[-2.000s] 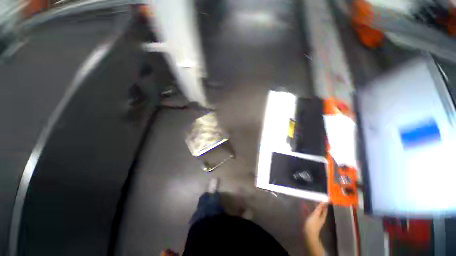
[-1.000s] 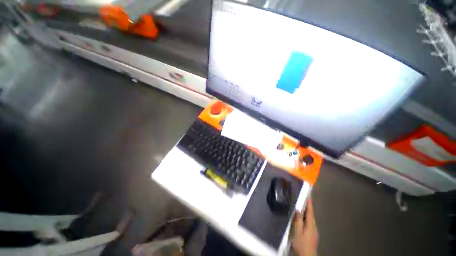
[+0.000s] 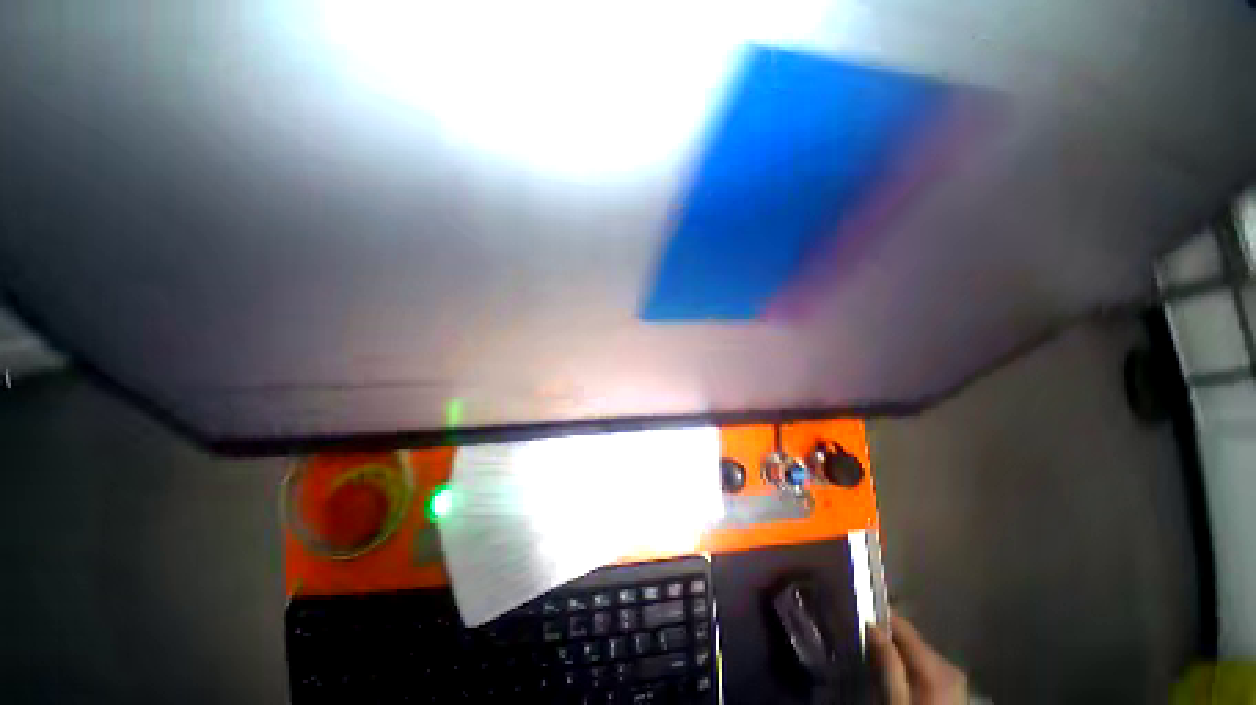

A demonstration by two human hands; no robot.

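Note:
My right hand [image 3: 920, 667] is at the right edge of the console shelf [image 3: 868, 585], its fingers against the rim, partly cut off by the lower frame edge. My left hand is not in view. The black keyboard [image 3: 627, 636] lies on the shelf. White paper sheets [image 3: 551, 517] lie over its upper edge and the orange panel [image 3: 661, 537]. The black mouse [image 3: 802, 627] rests on the mouse pad [image 3: 744, 606] right of the keyboard. The large monitor [image 3: 413, 331] fills the upper view, with a blurred blue shape on its screen.
A clear ring [image 3: 347, 504], perhaps a tape roll, lies around a red round spot on the panel's left end. A green light [image 3: 441, 503] glows beside it. Dark knobs [image 3: 838, 464] sit at the panel's right. A white gridded structure [image 3: 1219, 344] stands at the far right.
The view has swung round and moved much closer to the monitor, which now fills the upper part. The right hand stays at the shelf's right edge. The yellow item has left the view.

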